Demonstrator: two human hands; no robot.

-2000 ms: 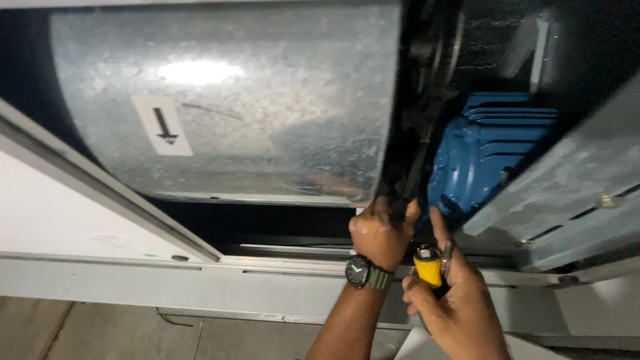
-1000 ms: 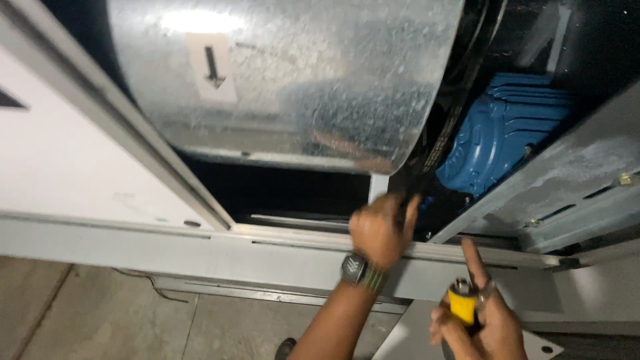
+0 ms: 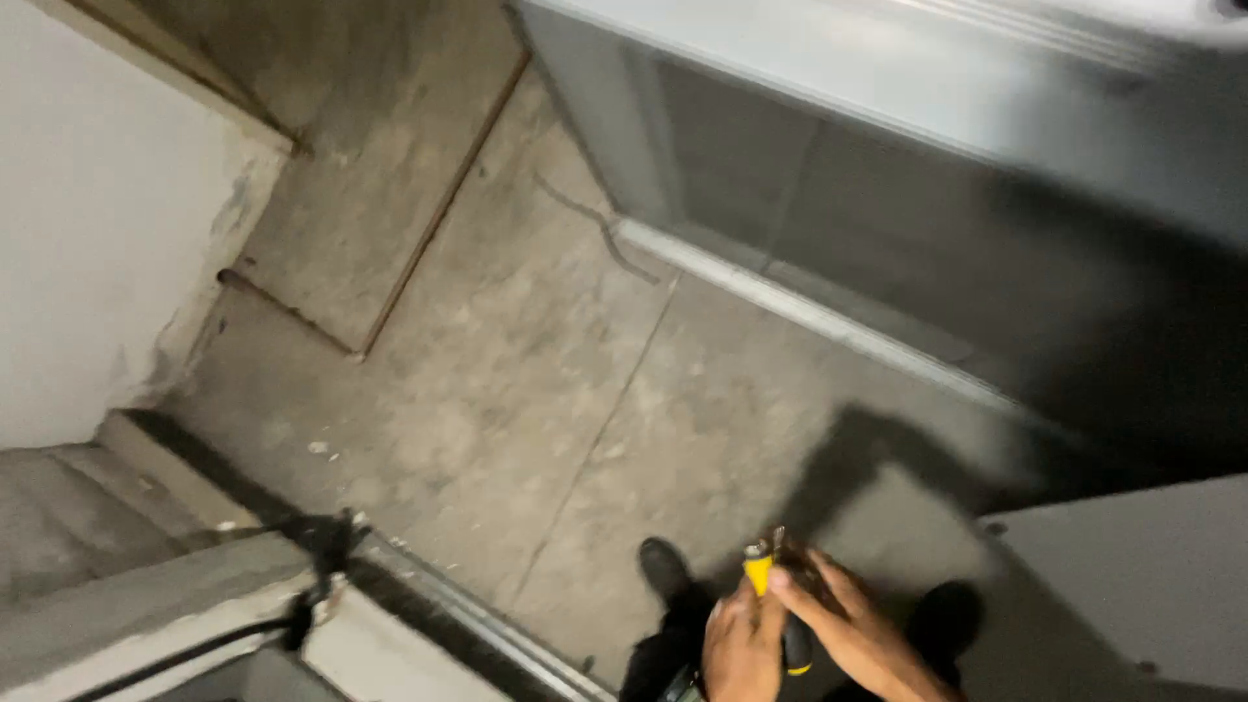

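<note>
Both hands are together low in the view, above the floor and between my dark shoes. A tool with a yellow-and-black handle [image 3: 759, 573] is held between them, its short metal end pointing up; its exact kind is unclear. My left hand [image 3: 743, 639], with the watch partly seen at its wrist, lies against the left side of the handle. My right hand [image 3: 848, 614] closes on it from the right, with a small metal piece [image 3: 778, 541] by its fingertips. The black, yellow-tipped lower end of the handle [image 3: 798, 648] shows between the palms.
A large metal cabinet [image 3: 819, 312] stands at the upper right, a pale panel [image 3: 1131, 575] at the lower right. A thin brown pipe [image 3: 439, 219] runs along the concrete floor [image 3: 507, 370]. A white wall [image 3: 117, 214] is at left, with black cable [image 3: 185, 653] below.
The view has swung from the metal drum and blue motor down to the floor. My left hand has left the drum's edge and joined my right hand at the yellow-and-black tool.
</note>
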